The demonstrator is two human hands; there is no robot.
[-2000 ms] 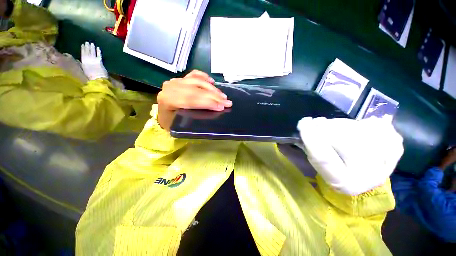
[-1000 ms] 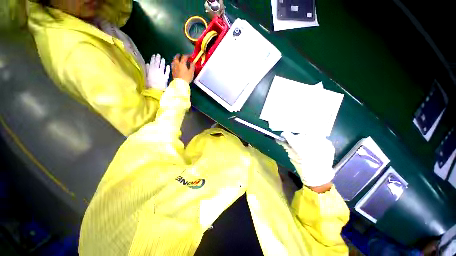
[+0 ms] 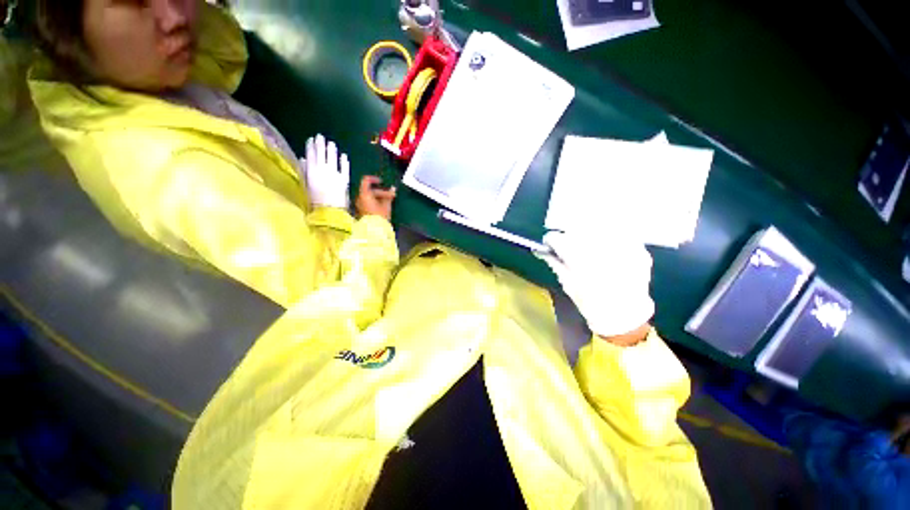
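Observation:
My right hand (image 3: 604,284), in a white glove, grips one end of a thin panel (image 3: 491,230), likely a tablet back cover. It shows edge-on as a narrow pale bar at the bench's front edge; its faces are hidden. My left hand (image 3: 375,198), bare, has its fingers curled at the bench edge, left of the panel and below the red holder (image 3: 398,127). A small dark spot shows between its fingers; I cannot tell whether it holds anything. A stack of covers with white sheets (image 3: 489,125) lies beside the holder.
White separator sheets (image 3: 634,189) lie beyond my right hand. Two film-covered panels (image 3: 748,294) (image 3: 806,334) lie to the right. A yellow tape roll (image 3: 387,69) sits by the holder. A person in yellow (image 3: 175,189) sits close at left. More covers (image 3: 609,12) lie on the belt.
The cover first spanned both hands with its dark face showing, then turned edge-on in my right hand. My left hand let go, reached to the red holder, and has since drawn back from it.

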